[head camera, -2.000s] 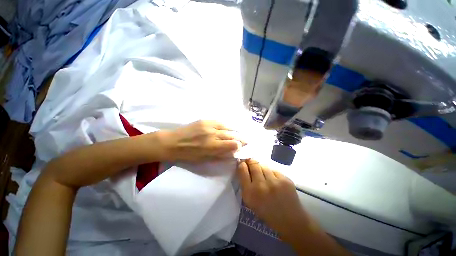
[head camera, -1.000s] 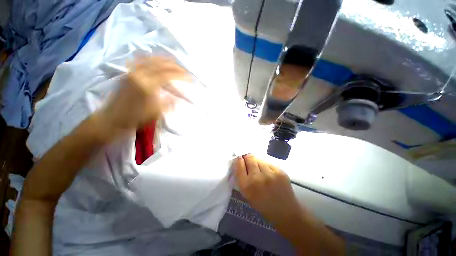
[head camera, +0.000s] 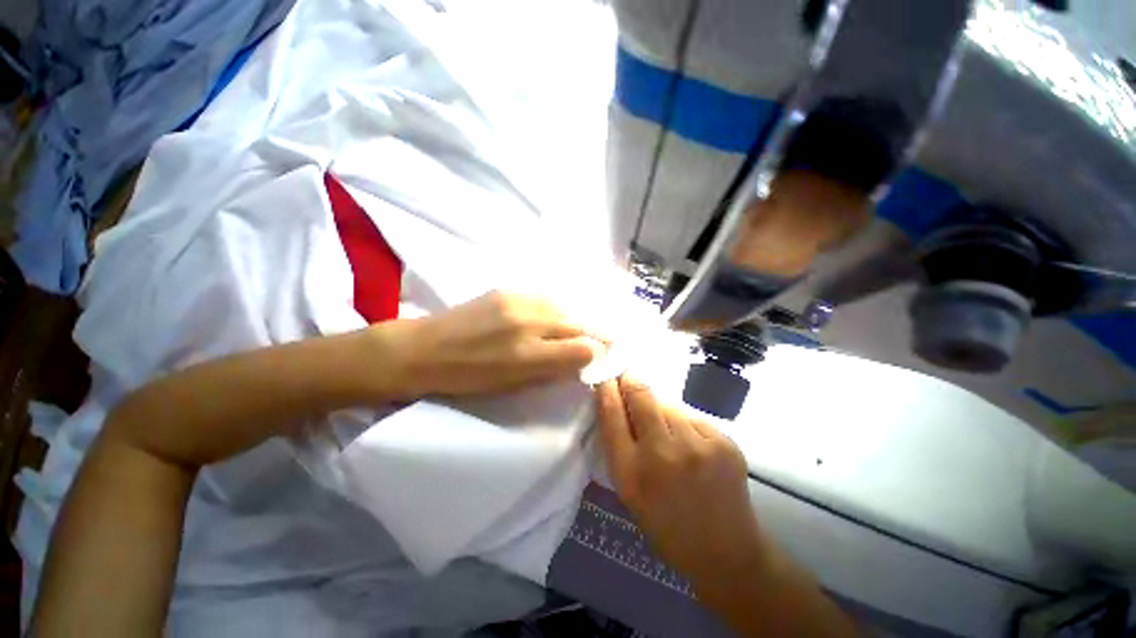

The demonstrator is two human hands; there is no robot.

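Note:
White fabric (head camera: pixel 461 480) is spread over the table and hangs down at the left and front. A red fabric section (head camera: pixel 371 256) shows between its folds. My left hand (head camera: pixel 505 345) lies on the fabric, its fingertips pinching a small white edge below the needle area. My right hand (head camera: pixel 673 461) holds the same edge from the near side, fingertips close to the left ones. The sewing machine (head camera: pixel 698 162) stands over the fabric at the right. Glare hides the needle and presser foot.
Light blue cloth (head camera: pixel 137 94) is heaped at the upper left. A grey ruler strip (head camera: pixel 623 548) shows at the near table edge. The round grey-black knob (head camera: pixel 972 305) sticks out of the machine head. A dark object is at the lower right corner.
My left hand, blurred and raised over the fabric a second ago, is back at the edge beside my right hand. More red cloth shows. The machine appears slightly larger and further right in view.

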